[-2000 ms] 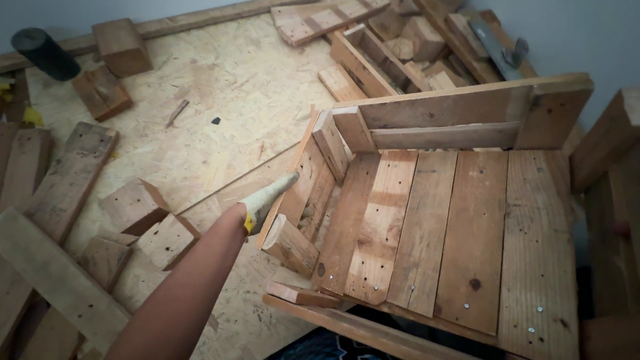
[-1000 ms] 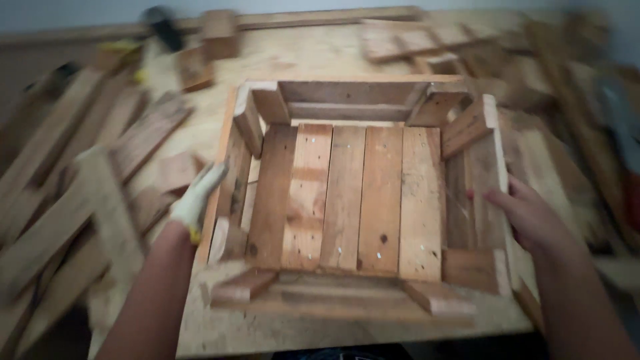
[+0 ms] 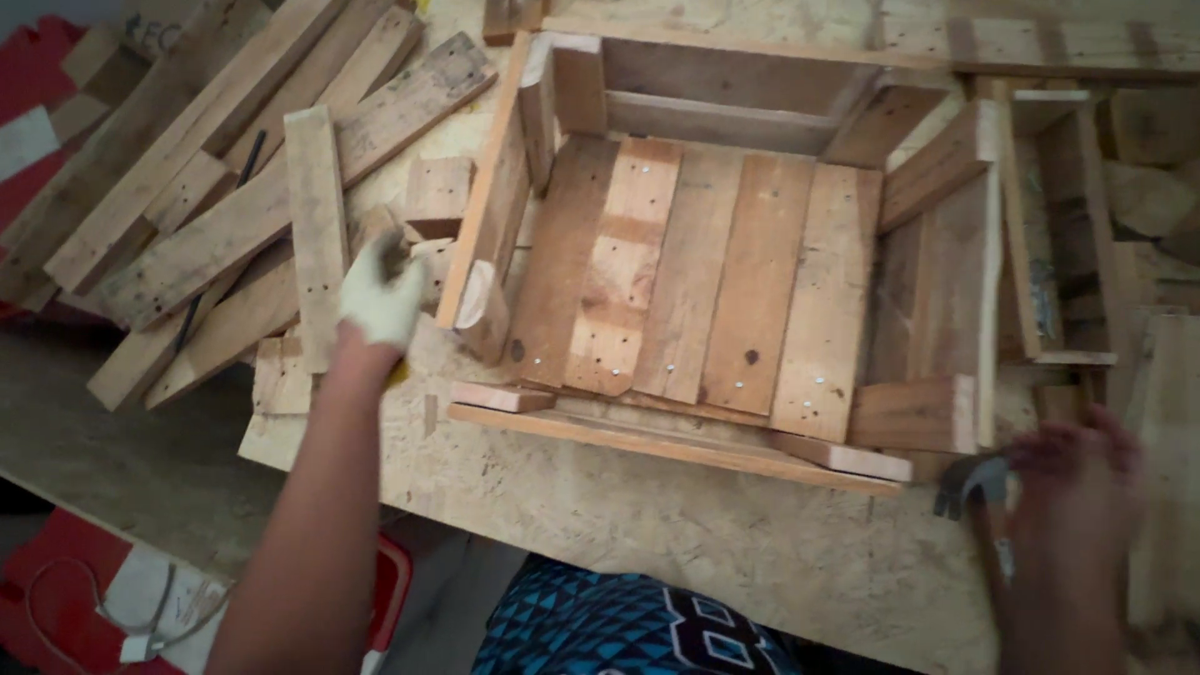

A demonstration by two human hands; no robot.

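Note:
A crate of pallet-wood boards (image 3: 689, 272) lies on the chipboard table, its slatted bottom with nail heads facing me. The near side panel (image 3: 675, 441) leans outward at the crate's front edge. My left hand (image 3: 382, 286), in a pale glove, is just left of the crate with fingers apart, close to small wood blocks (image 3: 439, 192), holding nothing that I can see. My bare right hand (image 3: 1073, 469) is blurred, at the crate's lower right beside a claw hammer (image 3: 980, 483); whether it grips the hammer I cannot tell.
Loose pallet boards (image 3: 216, 225) are piled crosswise at the left. A narrow wooden box (image 3: 1106, 253) holding metal pieces stands right of the crate, with wood offcuts (image 3: 1148, 197) beyond it. The chipboard table's (image 3: 562, 506) near edge runs in front of me. Red containers are at lower left.
One second ago both hands were at the crate's left and right sides. Now both are off it; the right hand has moved down beside the hammer. The view has shifted.

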